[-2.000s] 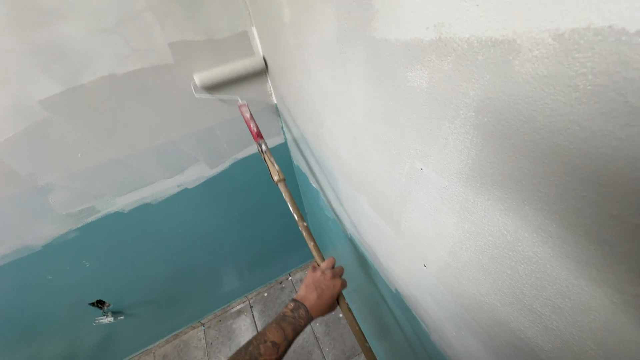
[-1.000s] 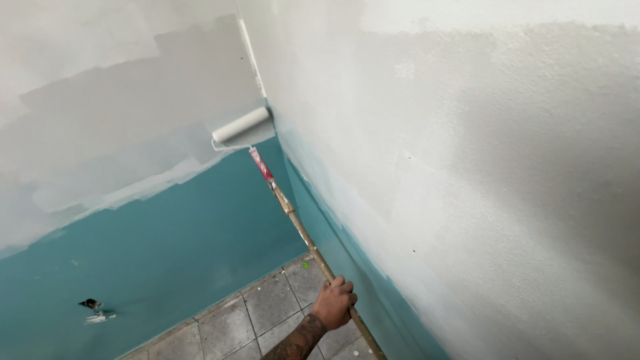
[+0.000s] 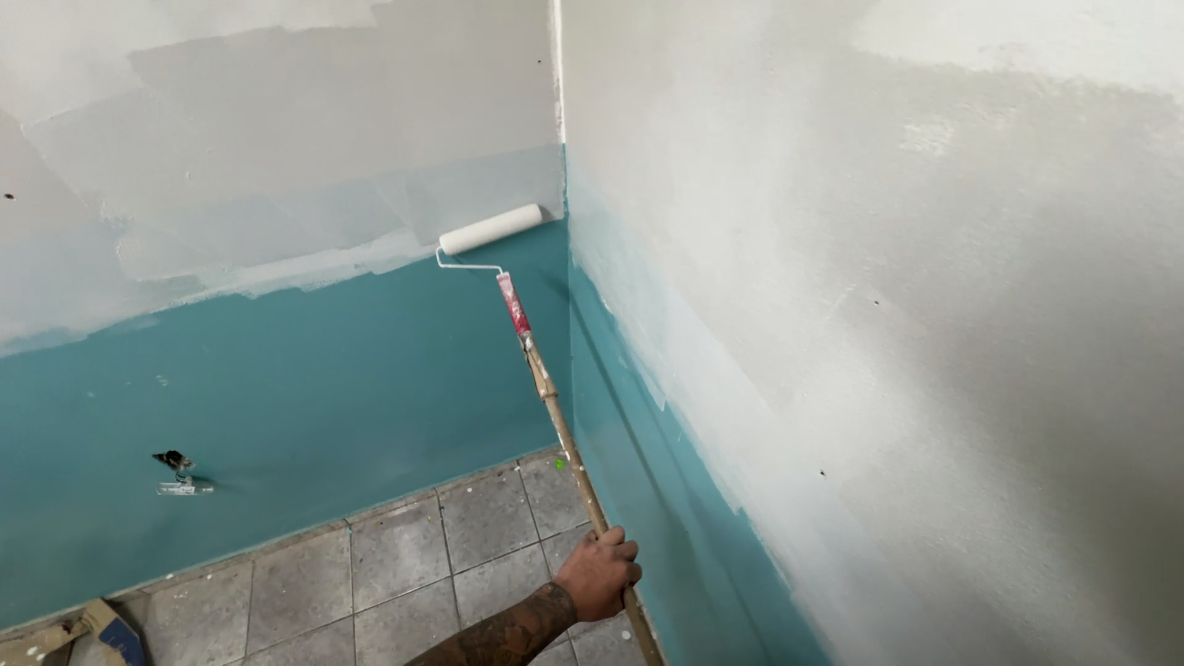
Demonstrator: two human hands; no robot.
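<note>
My left hand (image 3: 599, 573), at the end of a tattooed forearm, is closed around a wooden pole (image 3: 578, 467) spotted with paint. A paint roller with a red, paint-smeared handle (image 3: 514, 303) is fixed to the pole's far end. Its white roller cover (image 3: 490, 229) lies at the left wall near the corner, where pale grey paint (image 3: 351, 208) meets teal paint (image 3: 370, 370). The pole's lower end runs out of the frame at the bottom. My right hand is not in view.
The right wall (image 3: 786, 277) is pale above and teal below. An opening with wires and a loose fitting (image 3: 183, 486) interrupts the left wall. Grey floor tiles (image 3: 402, 555) bear paint specks. A cardboard-like piece with blue on it (image 3: 116, 634) lies at the lower left.
The roller has moved down the left wall beside the corner, from the grey area to the edge of the teal. My left hand has stayed on the pole. The view has shifted.
</note>
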